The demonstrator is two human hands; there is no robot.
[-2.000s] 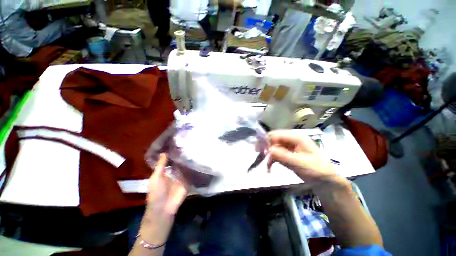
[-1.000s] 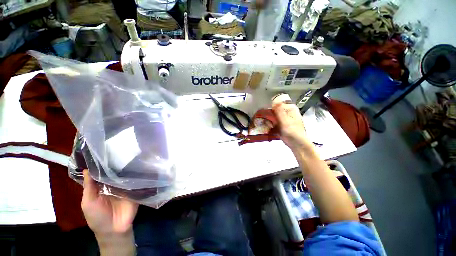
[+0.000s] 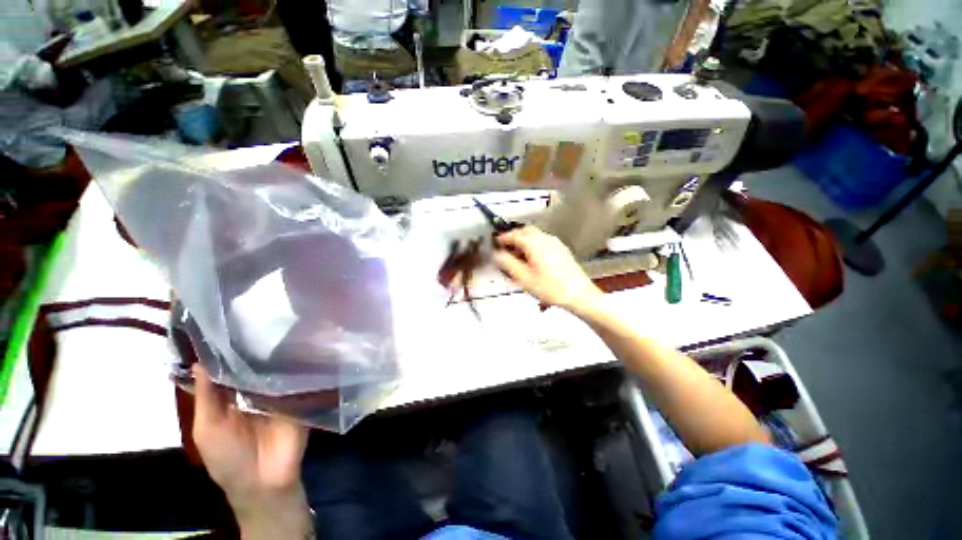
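Note:
My left hand [image 3: 248,438] grips the lower edge of a large clear plastic bag [image 3: 306,306]. Dark brown contents and a white rectangle show through the bag. My right hand [image 3: 538,264] is over the middle of the machine table, its fingers closed at a small, blurred brown piece [image 3: 464,262] with thin ends hanging down. Black scissors [image 3: 492,216] lie just behind my fingertips, their handles mostly hidden. The rust-brown garment is mostly hidden behind the bag.
The white brother sewing machine [image 3: 475,148] stands behind the hands. A green-handled tool [image 3: 673,276] and a flat brown piece [image 3: 624,282] lie at right. A white-backed brown strip [image 3: 106,314] lies at left. A bin [image 3: 775,353] stands below right.
My right hand has moved left from beside the machine's right end to the scissors, and the brown piece has shifted left. The green-handled tool is now uncovered. My left hand still holds the bag.

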